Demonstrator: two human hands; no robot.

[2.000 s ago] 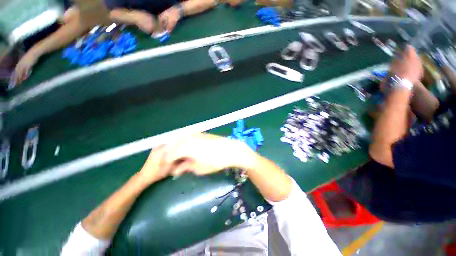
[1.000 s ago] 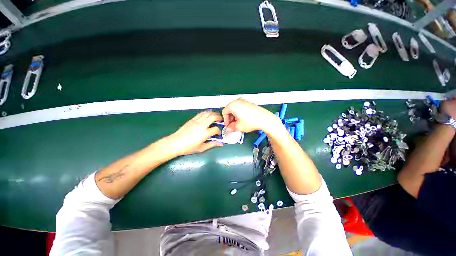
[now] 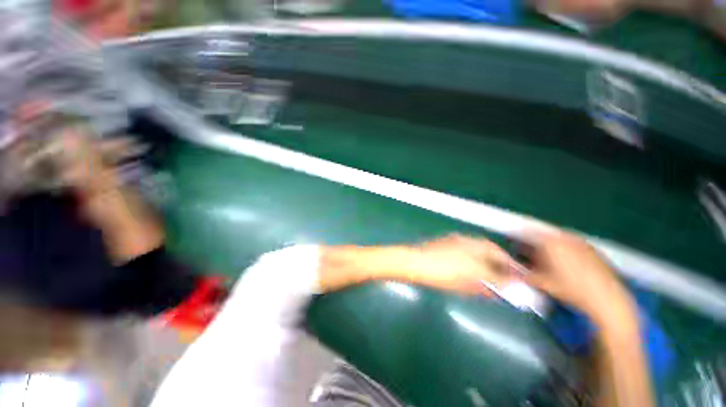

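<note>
The view is strongly blurred. A small white housing (image 3: 521, 295) shows at the fingers of both hands, over the near bench; most of it is hidden by the fingers. My left hand (image 3: 466, 262) is shut on its left side. My right hand (image 3: 569, 262) is at its upper right side, with fingers bent onto it. The two hands meet or nearly meet. What the right fingers hold or press inside the housing cannot be told. Blue batteries (image 3: 656, 338) lie beside and partly behind my right wrist.
The pale belt edge rail (image 3: 382, 186) runs just beyond my hands. Blurred housings lie on the belt at left (image 3: 247, 99) and right (image 3: 617, 103). Another person's arm (image 3: 119, 211) is at left, above a red stool (image 3: 199, 304). Blurred wired parts (image 3: 704, 389) lie lower right.
The view has swung left, so my hands now appear at the right and the person at left has come into view. Both hands stay at the white housing.
</note>
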